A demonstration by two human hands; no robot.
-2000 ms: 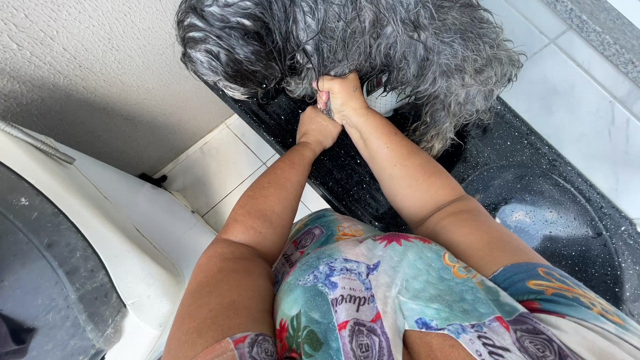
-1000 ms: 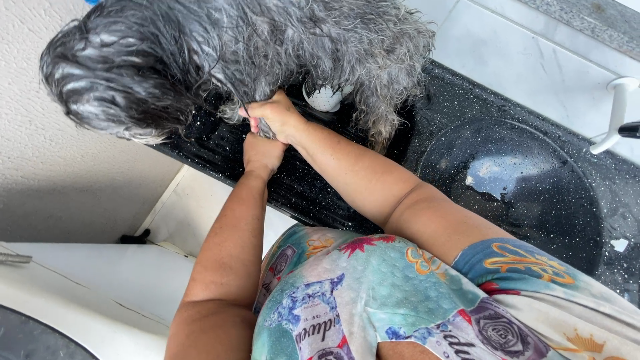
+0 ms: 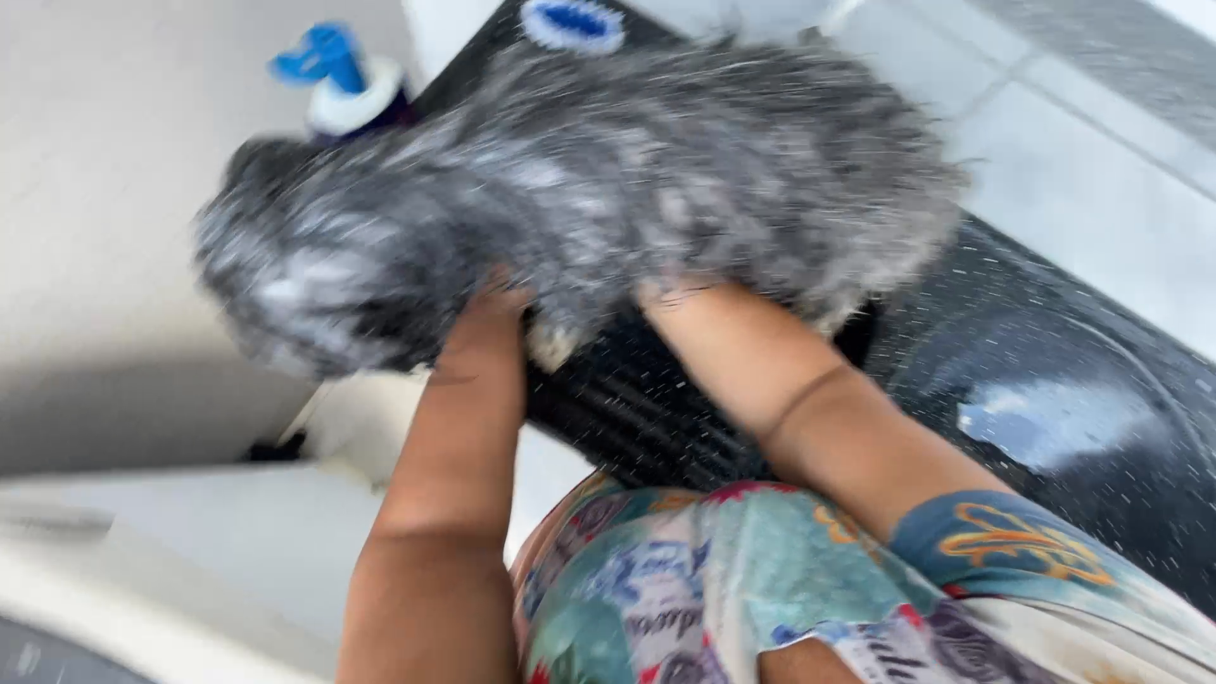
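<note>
A wet grey long-haired dog [image 3: 608,180] stands on a speckled black sink top with a ribbed drainboard [image 3: 646,399]; its head is at the left. My left hand [image 3: 499,290] is at the dog's chest near a front leg, its fingers mostly buried in fur. My right hand [image 3: 679,285] reaches under the belly, with the fingers hidden by the coat. Fur and motion blur hide whether either hand grips anything. A pale paw [image 3: 551,344] shows between my forearms.
Behind the dog are a bottle with a blue pump top [image 3: 356,95] and a blue-and-white oval brush [image 3: 573,26]. The round sink basin [image 3: 1045,408] lies at right, a textured wall [image 3: 190,190] at left. A white appliance [image 3: 171,570] stands lower left.
My hands, together at the dog's front leg in both earlier frames, are now apart, at its chest and under its belly. The pump bottle and oval brush have come into view.
</note>
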